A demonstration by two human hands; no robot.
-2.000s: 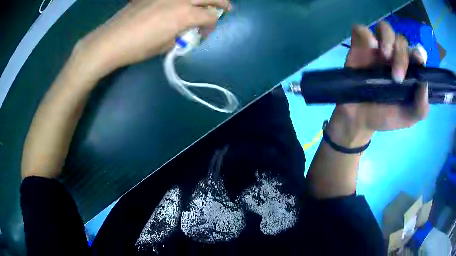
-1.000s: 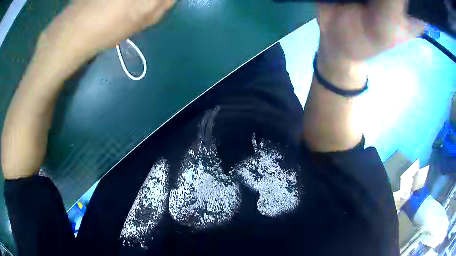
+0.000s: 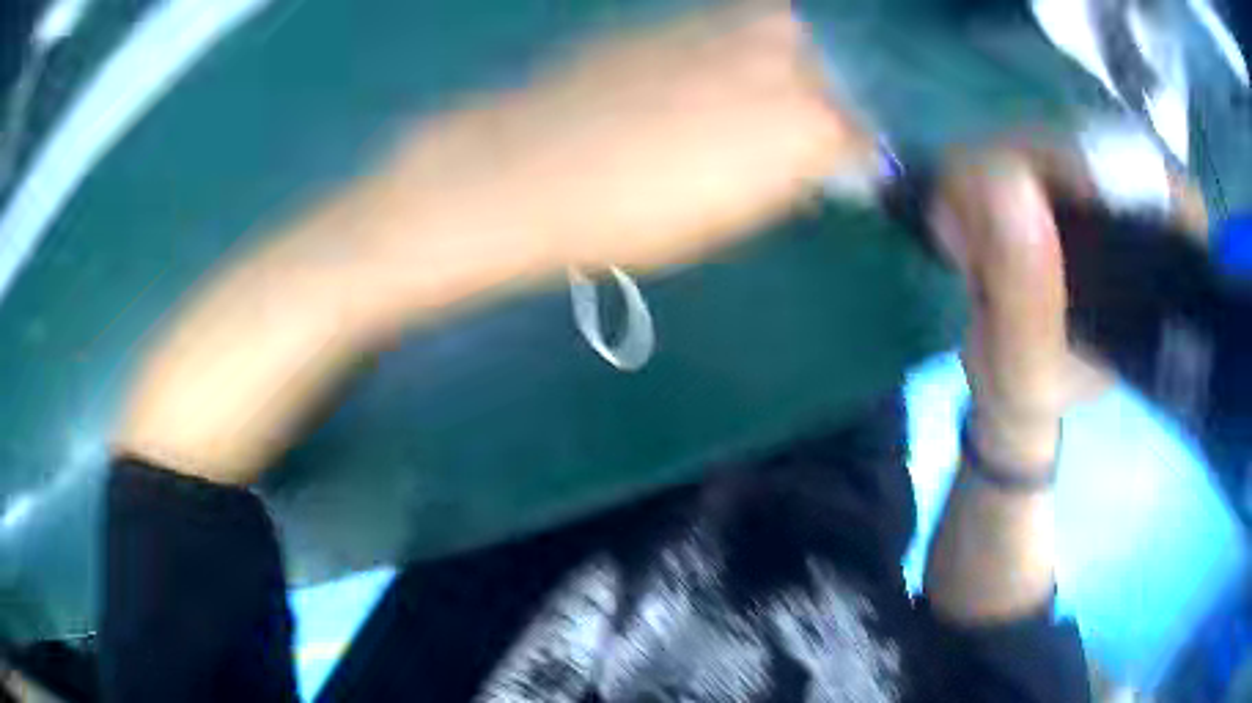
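The picture is badly blurred. My left hand [image 3: 803, 117] reaches in from the left over the green surface [image 3: 769, 337], near the top. A small white and blue patch [image 3: 872, 168] shows at its fingers; whether they grip it is unclear. A white cord loop [image 3: 632, 337] lies below my left forearm, its upper end hidden behind the arm. My right hand [image 3: 1009, 240] is shut on the thick black electric screwdriver [image 3: 1153, 289] at the right. The screwdriver's bit cannot be made out.
A curved white stripe [image 3: 103, 117] runs along the green surface at the upper left. Blurred white and dark shapes [image 3: 1133, 158] stand at the upper right. Light-blue floor [image 3: 1140, 508] shows at the lower right, and a blue object lies at the right edge.
The view has shifted. My left hand now appears farther right, close to my right hand. The cord loop also appears farther right and lower. My right hand still holds the screwdriver.
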